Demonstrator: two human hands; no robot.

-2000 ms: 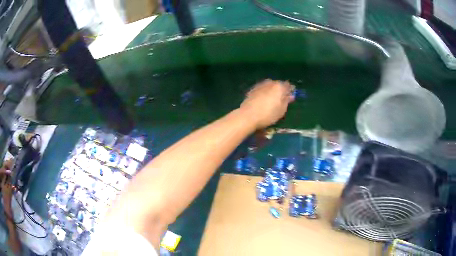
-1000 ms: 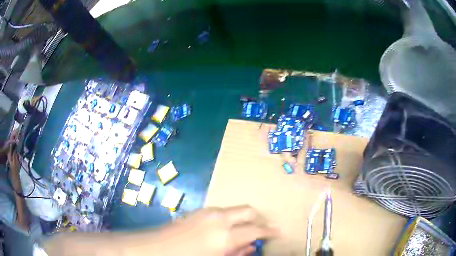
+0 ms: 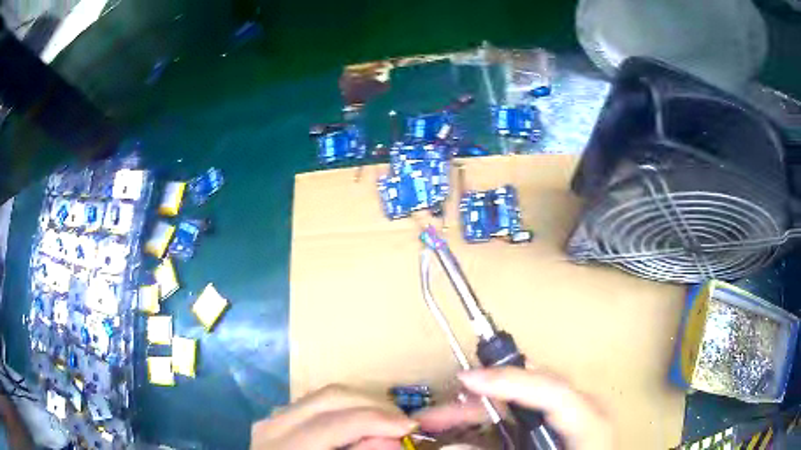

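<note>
My right hand [image 3: 549, 400] holds the black handle of the soldering iron [image 3: 470, 303]; its long shaft points up-left over the cardboard [image 3: 351, 272], with a bent feed tube beside it. The tip ends just below a pile of blue circuit boards [image 3: 417, 180]. My left hand [image 3: 338, 420] is at the bottom edge, its fingertips closed on a small yellow-edged piece [image 3: 408, 442] that looks like a battery, mostly hidden and cut off. A small blue board [image 3: 410, 395] lies on the cardboard just above my left fingertips.
Another board group [image 3: 490, 214] lies right of the pile. The fume fan [image 3: 685, 167] stands right, with the tip-cleaning box [image 3: 742, 343] below it. Loose yellow-edged batteries [image 3: 209, 306] and a clear tray [image 3: 88, 255] of assemblies are at left. The extraction hood [image 3: 672, 35] is behind.
The view has shifted. My right hand has come in on the soldering iron. The blue board from my left hand lies on the cardboard, and one loose battery has gone from the green mat.
</note>
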